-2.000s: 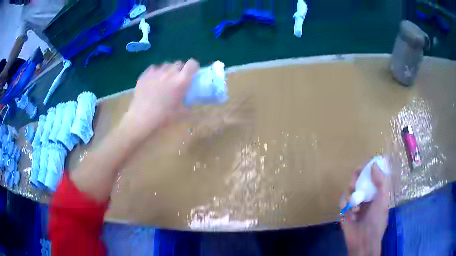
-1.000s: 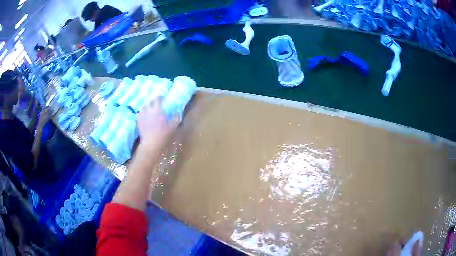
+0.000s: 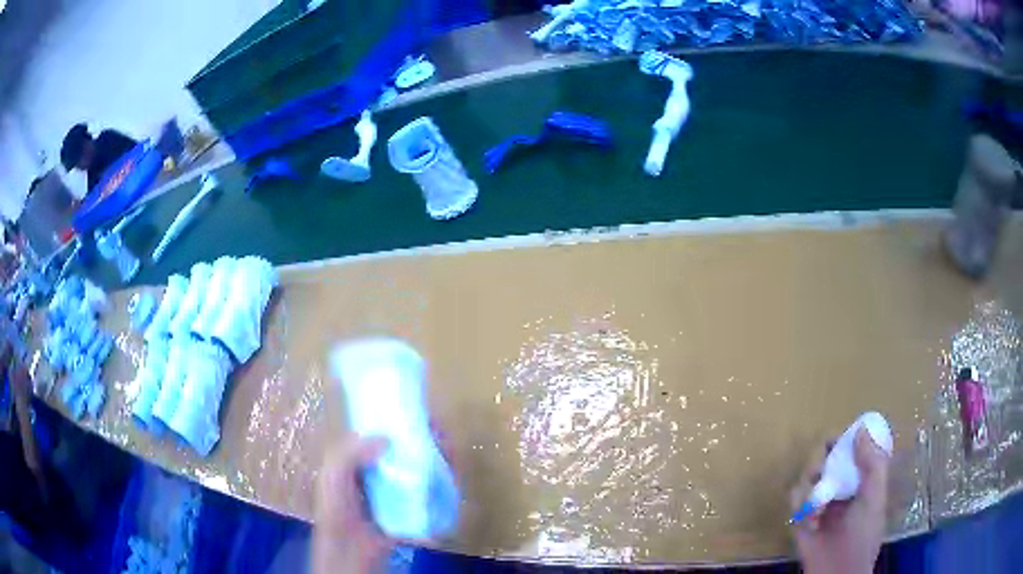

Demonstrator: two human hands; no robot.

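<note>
My left hand (image 3: pixel 350 505) holds a light blue fabric sleeve (image 3: pixel 395 437) above the bench near its front edge. The sleeve stands roughly upright in view and is a little blurred. My right hand (image 3: pixel 847 527) holds a white squeeze bottle (image 3: pixel 857 457) with its small blue nozzle pointing down and to the left. The sleeve and the bottle are well apart. Light blue sleeves (image 3: pixel 191 387) lie in two close rows on the left of the bench.
The tan bench (image 3: pixel 718 292) borders a dark green belt (image 3: pixel 785 146) carrying a white-blue tube (image 3: pixel 435 174), pale strips and a dark blue piece (image 3: pixel 550 137). A grey cylinder (image 3: pixel 980 207) and a pink-red stick (image 3: pixel 971 410) are at right. A person (image 3: pixel 101 151) is far left.
My left hand has left the rows of sleeves and now holds one sleeve in front of me. The view has turned right, so my right hand and the whole bottle show again.
</note>
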